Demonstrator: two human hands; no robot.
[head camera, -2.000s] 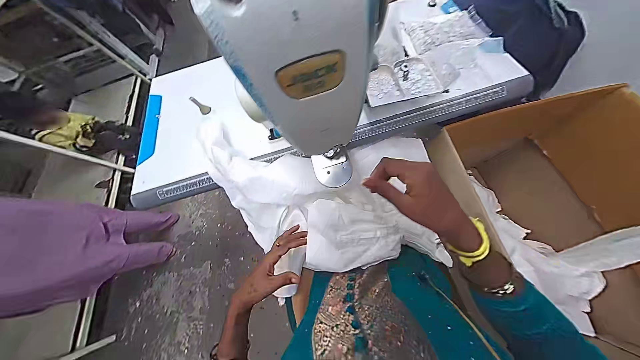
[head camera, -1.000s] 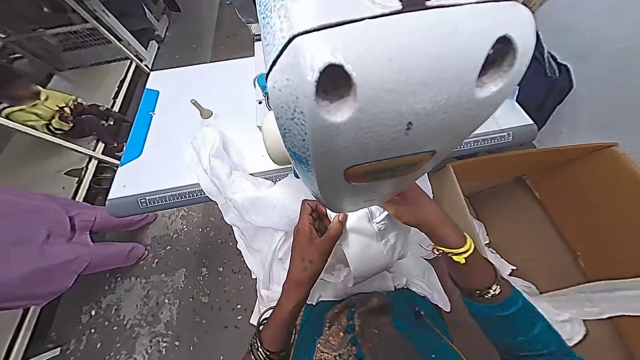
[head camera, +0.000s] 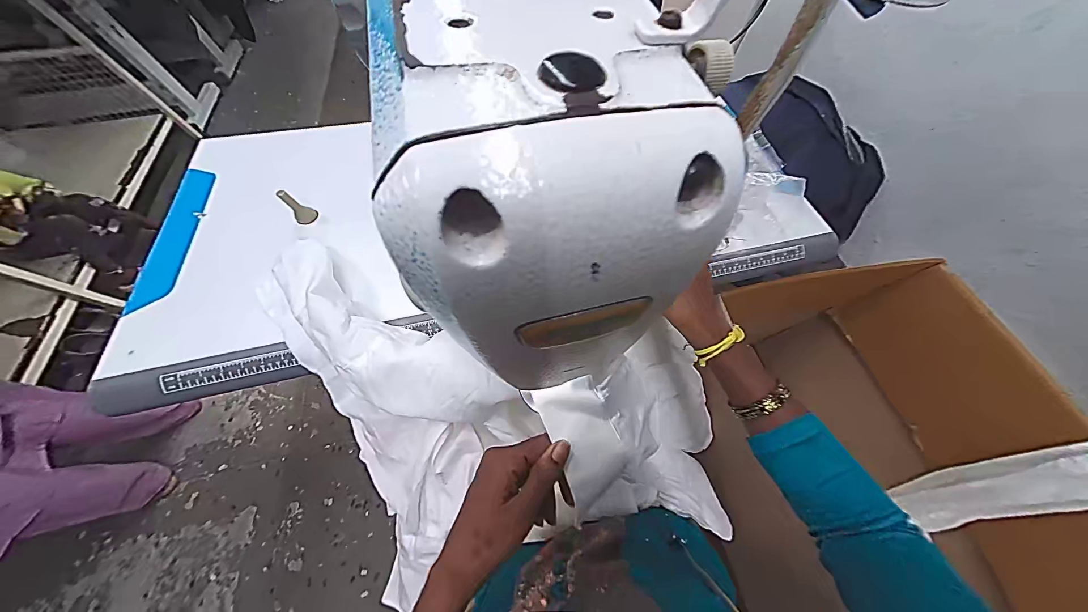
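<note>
A white sewing machine head (head camera: 561, 212) fills the middle of the head view and hides its own needle area. White cloth (head camera: 408, 374) hangs over the table's front edge and under the machine. With thumb and fingers my left hand (head camera: 518, 493) pinches a smooth white fabric piece (head camera: 582, 433) just below the machine head. My right hand (head camera: 697, 302), with a yellow band at the wrist, reaches behind the machine head beside the cloth; its fingers are hidden.
A small metal tool (head camera: 297, 207) lies on the white sewing table (head camera: 246, 255). An open cardboard box (head camera: 977, 365) with white cloth stands at the right. A dark bag (head camera: 816, 153) is behind the table. Parts of another person (head camera: 68, 459) in purple clothing show at the left.
My left hand has moved from the cloth's lower left to its middle and grips it. My right hand has gone from beside the presser area to behind the machine head. The view has shifted closer over the machine.
</note>
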